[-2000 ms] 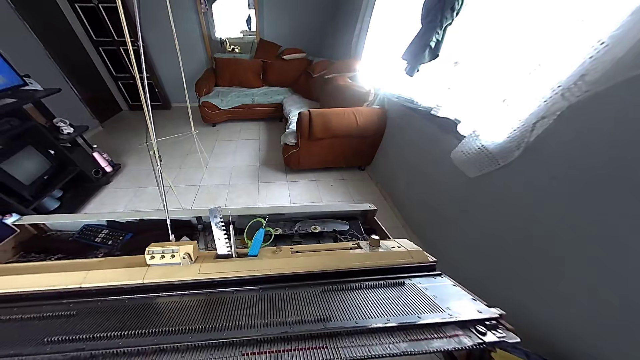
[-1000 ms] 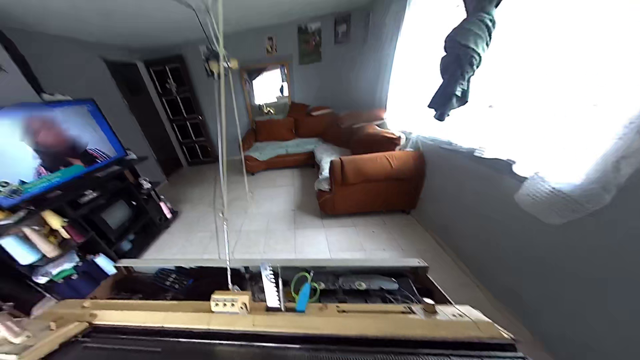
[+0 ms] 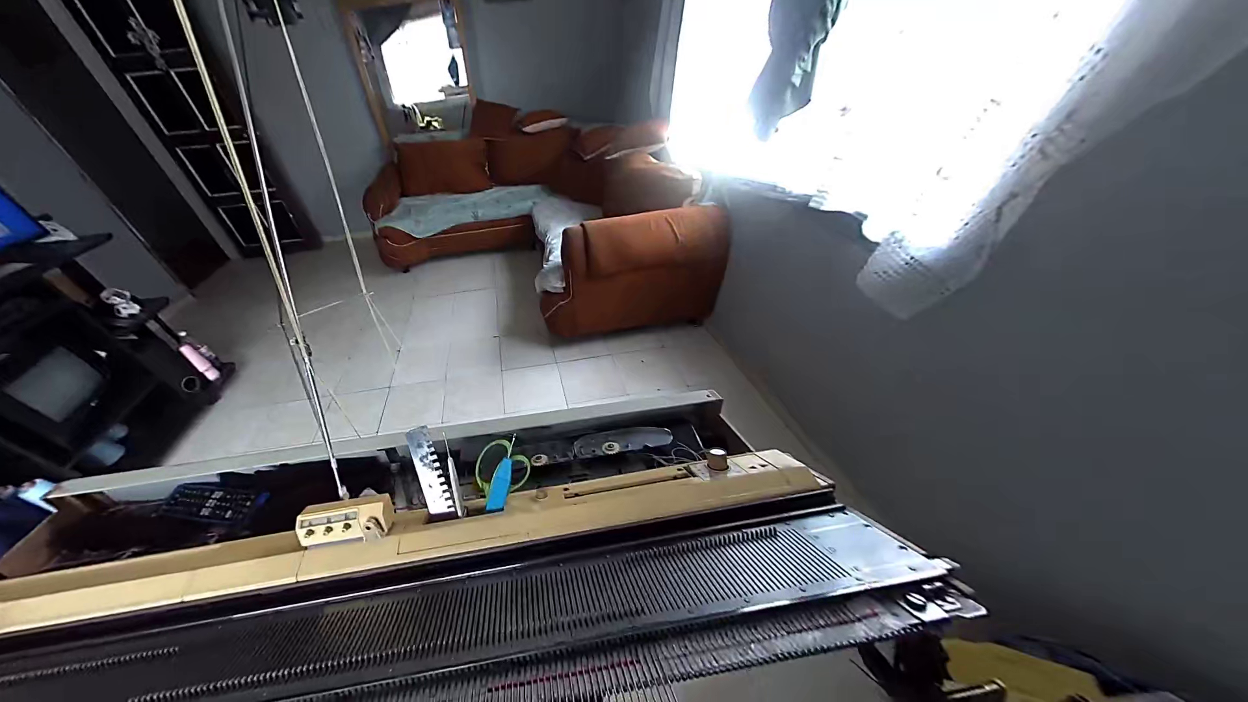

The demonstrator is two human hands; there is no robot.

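Neither of my hands shows in the head view. A knitting machine's needle bed [image 3: 585, 595] runs across the lower part of the view, its rows of metal needles close together. Behind it lies the machine's cream plastic rear panel [image 3: 546, 519], with a row counter [image 3: 343, 521] on it. A metal comb-like tool [image 3: 435, 473] and a blue-handled tool [image 3: 499, 485] stand upright behind the panel, beside a green loop of cord [image 3: 485, 460]. Strands of yarn [image 3: 255, 205] rise from behind the counter to a tension mast at the top left.
Behind the machine is a trough [image 3: 341, 447] with tools and a blue-black tray [image 3: 214, 503]. An orange sofa [image 3: 634, 268] stands across the tiled floor [image 3: 439, 341]. A black TV stand [image 3: 107, 341] is at left; a grey wall [image 3: 975, 409] and a curtained window [image 3: 907, 117] are at right.
The view has swung down and right since one second ago, so the needle bed shows more and the television only at its edge. The machine's parts look unmoved.
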